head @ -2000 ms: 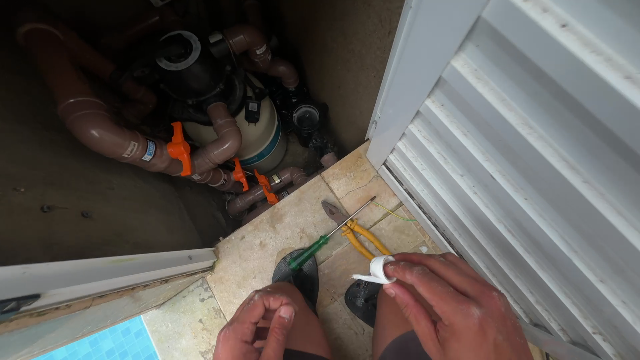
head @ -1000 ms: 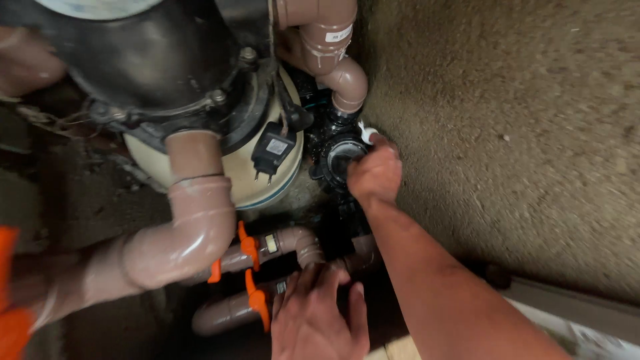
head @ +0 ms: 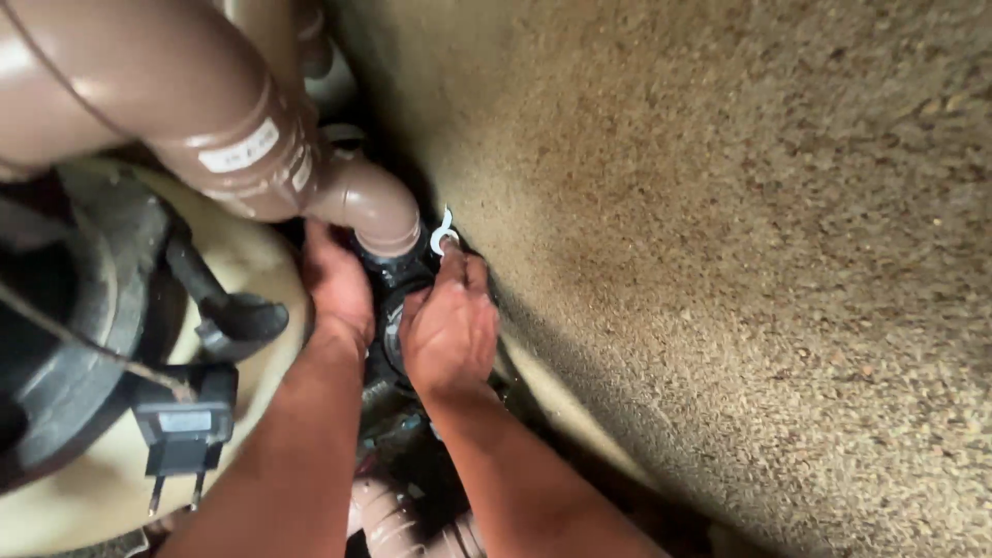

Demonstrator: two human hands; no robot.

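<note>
My right hand reaches down over the round clear lid of a black pump strainer. At its fingertips it holds a small white roll of tape, with a loose end sticking up close to the wall. To the left, my left hand is down beside the black pump housing, under a brown pipe elbow. Its fingertips are hidden behind the pipe, so whether they hold anything does not show.
Thick brown pipes with labels cross the upper left. A cream filter tank stands at the left, where a black plug adapter hangs by a cord. A rough wall fills the right. More brown pipe lies below.
My left hand has moved from the lower pipes with orange valve handles to beside the pump. My right hand stays by the pump with the white tape. The view has moved much closer in.
</note>
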